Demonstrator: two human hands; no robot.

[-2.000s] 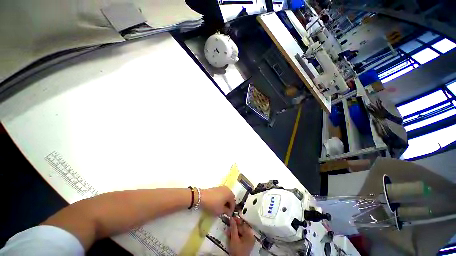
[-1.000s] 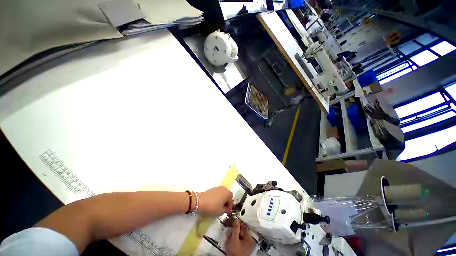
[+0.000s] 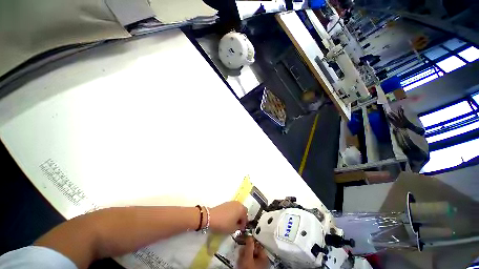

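Note:
The white sewing machine head (image 3: 290, 231) with blue lettering stands at the lower right. My left hand (image 3: 230, 216), with bracelets at the wrist, reaches in from the left; its curled fingertips are at the machine's needle area (image 3: 240, 234). My right hand (image 3: 252, 255) is below it, cut off by the bottom edge, with fingertips at the same small metal parts. Whether either hand holds something is too small to tell. A yellow tape strip (image 3: 206, 254) runs across the table beside the machine, partly under my left hand.
The white table (image 3: 131, 121) has ruler markings along its front edge. A stack of beige panels (image 3: 58, 26) lies at the upper left. Thread cones (image 3: 433, 210) with hanging plastic stand at the right. Beyond the table are a round white machine part (image 3: 236, 50) and other workstations.
Both hands stay at the needle area with only small finger shifts. The view has shifted slightly, so the machine sits a little lower and further right.

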